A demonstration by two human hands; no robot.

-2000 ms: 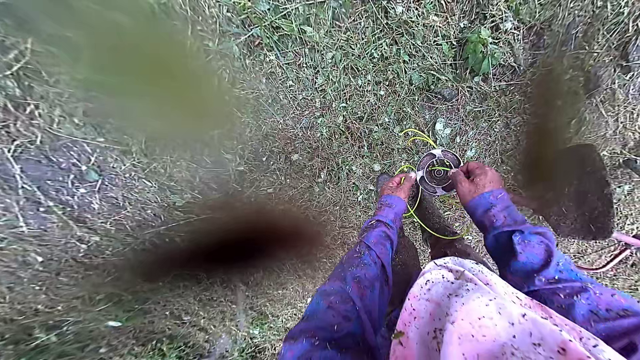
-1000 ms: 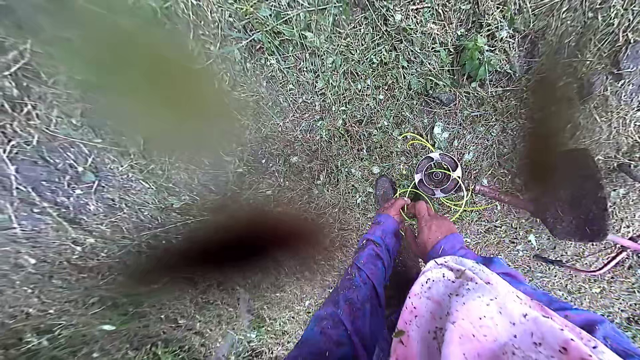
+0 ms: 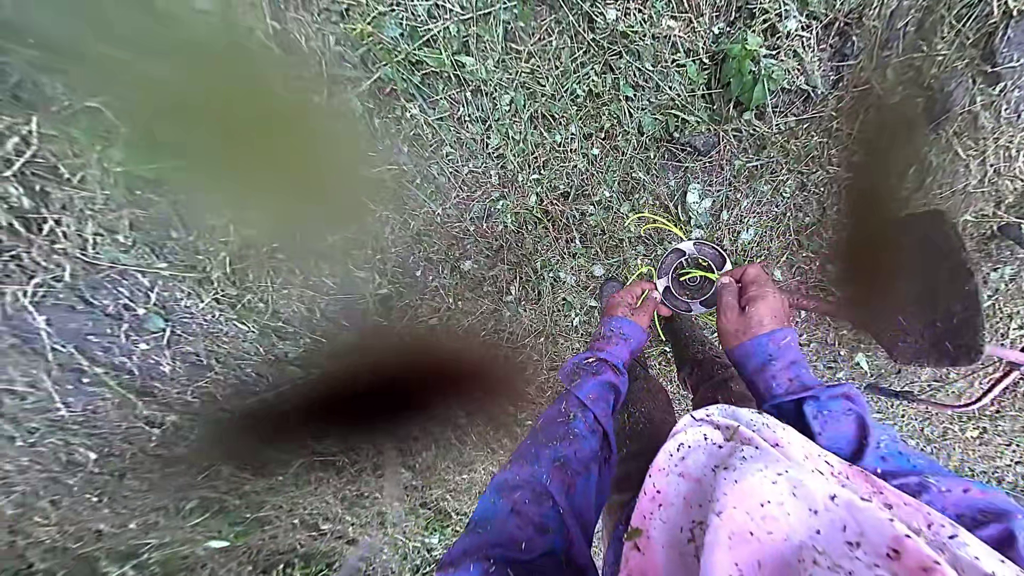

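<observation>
A round trimmer head [image 3: 694, 277] with a pale metal rim and dark recesses lies in front of my feet. Yellow-green trimmer line [image 3: 658, 223] loops out above it, and a short piece crosses its middle. At the rim's left side, my left hand [image 3: 636, 304] pinches some of the line between thumb and finger. My right hand [image 3: 750, 304] is at the rim's right side, thumb and forefinger closed on the end of the line that crosses the head. Purple sleeves cover both arms and carry grass bits.
A dark, debris-covered guard [image 3: 932, 292] sits to the right, beside a shaft and a pinkish tube or cable [image 3: 992, 392]. Cut grass [image 3: 512, 160] covers the ground, with a leafy weed [image 3: 748, 76] at the upper right. Blurred smudges hide parts of the view.
One second ago both hands were close together below the head. Since then my right hand has moved up and right to the rim, and my left hand up to its left side.
</observation>
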